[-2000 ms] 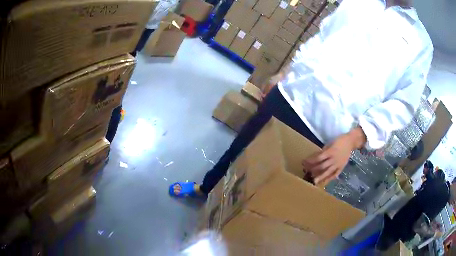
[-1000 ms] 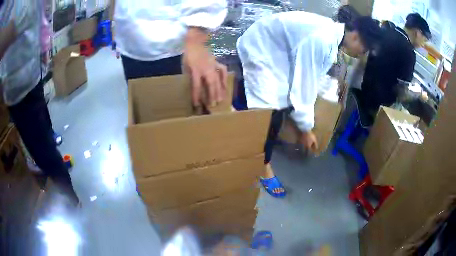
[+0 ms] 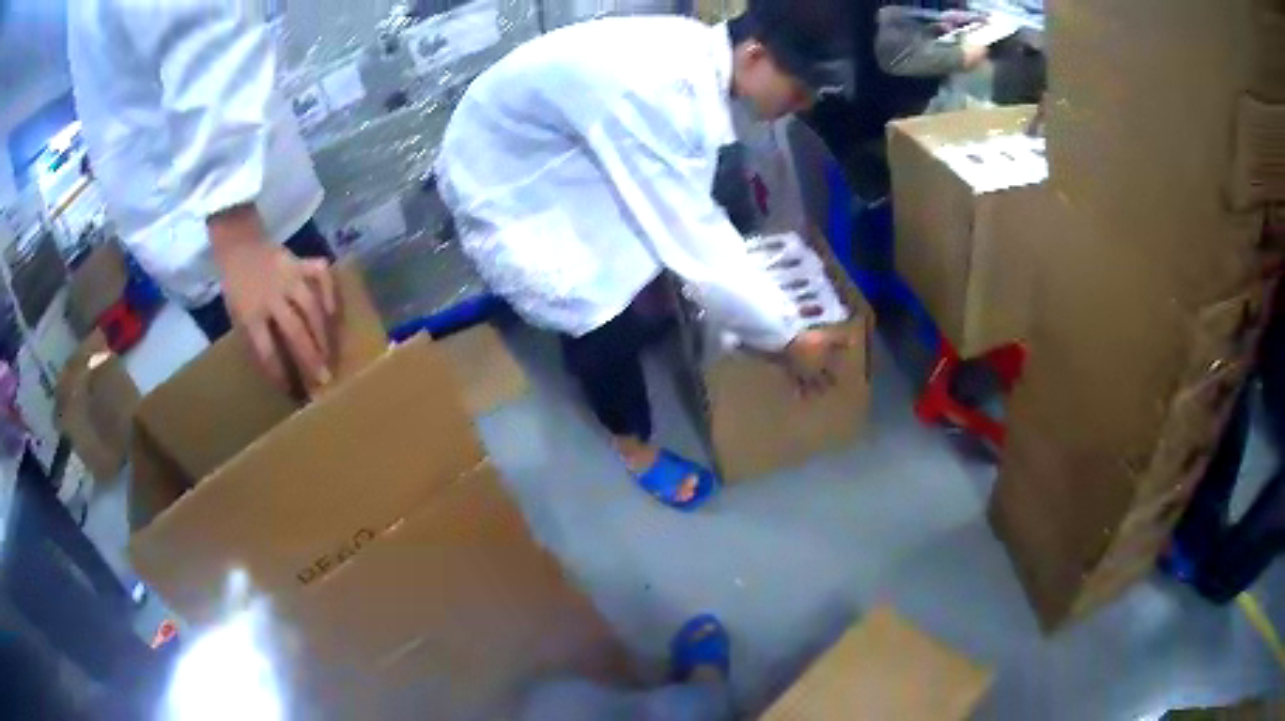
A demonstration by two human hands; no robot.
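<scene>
An open brown shipping carton point(image 3: 423, 563) with raised flaps and small dark print stands nearest, at the lower left. A standing person in a white coat at the upper left has a hand point(image 3: 279, 313) on its upper flap. Neither of my own hands can be made out. A blurred grey shape lies at the bottom edge beside a blue sandal point(image 3: 700, 645); I cannot tell more of it.
Another person in white bends over a filled carton point(image 3: 782, 409) with white retail boxes on top. Another filled carton point(image 3: 937, 226) stands behind, above a red stool point(image 3: 972, 392). Tall brown cardboard point(image 3: 1113, 310) stands at the right. A carton piece point(image 3: 885, 679) lies at the bottom.
The view has swung right, so the nearest carton now sits further left and tilted. The bending person's filled carton now shows its white box tops. The standing person's hand stays at the nearest carton.
</scene>
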